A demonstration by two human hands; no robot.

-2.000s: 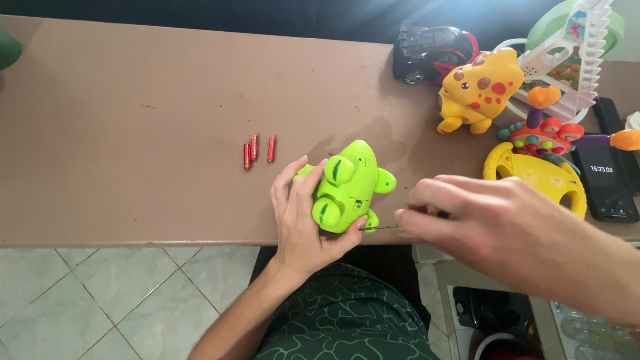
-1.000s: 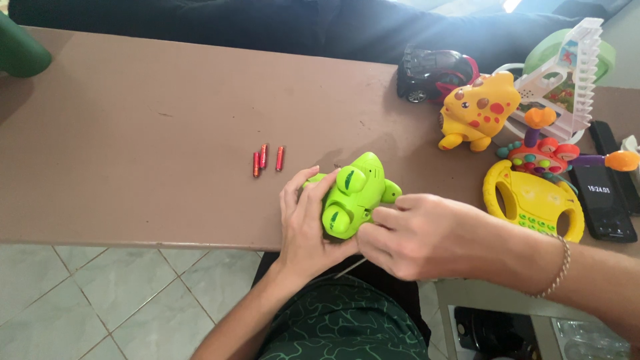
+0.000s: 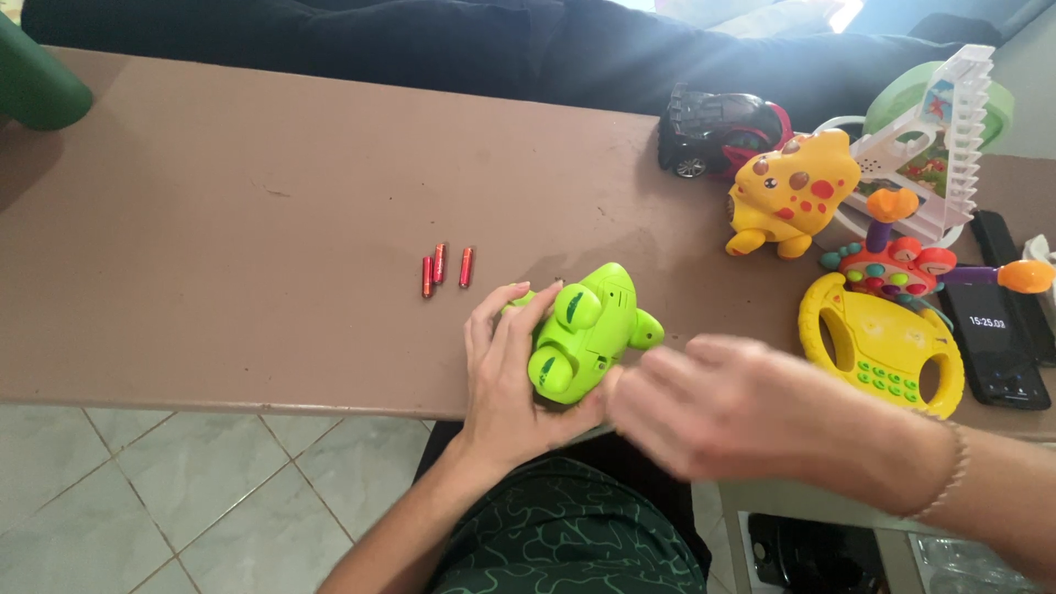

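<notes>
A bright green plastic toy (image 3: 606, 318) is tilted at the table's near edge, with its two round eye-like bulges towards the left. My left hand (image 3: 516, 371) grips it from the left and below. Close against the toy's lower right side, my right hand (image 3: 701, 404) is curled and blurred; a thin tool showed in it earlier, but its fingers now hide whatever they hold. Three small red batteries (image 3: 466, 267) lie on the table to the left of the toy.
At the right stand a yellow spotted toy animal (image 3: 796, 194), a black toy car (image 3: 718, 132), a yellow toy steering wheel (image 3: 883, 351), a colourful crab-like toy (image 3: 895, 268) and a phone (image 3: 994, 338). A green cylindrical object (image 3: 37, 78) is at the far left.
Two seconds ago a thin metal shaft showed between my right hand and the toy; my right hand has since come closer to the toy and covers it. My left hand keeps its hold.
</notes>
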